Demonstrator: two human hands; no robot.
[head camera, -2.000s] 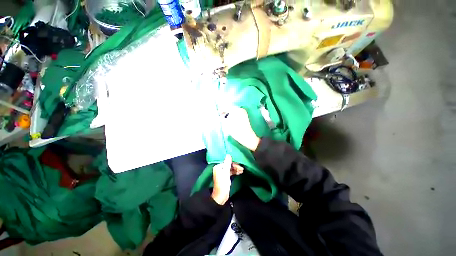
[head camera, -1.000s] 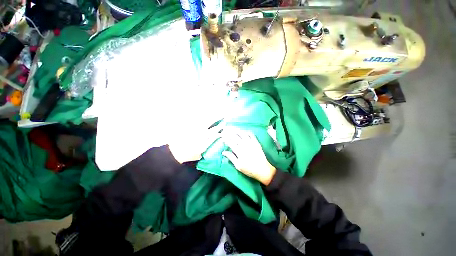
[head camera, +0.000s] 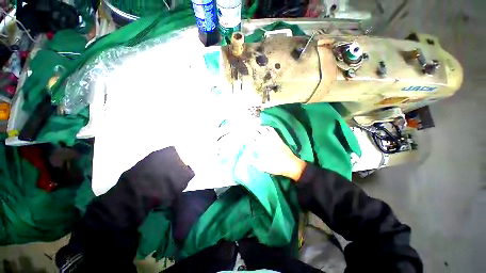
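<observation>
The green cloth lies under the stained needle end of the cream JACK machine head, bunches up to the right of the needle and hangs over the front table edge onto my lap. My right hand lies on the cloth just in front of the needle, fingers toward it. My left hand is almost lost in the lamp glare on the left of the cloth, below its dark sleeve. Whether its fingers grip the cloth cannot be made out. The presser foot and needle are washed out.
The white machine table glares. Clear crinkled plastic lies at its left edge. A blue and white can stands behind the head. Cables and metal parts lie at the right. Green piles lie at the lower left.
Since the last frame, my right hand has moved closer to the needle with the cloth under it. Two seconds ago my left hand held the cloth near my lap; it is now on the table.
</observation>
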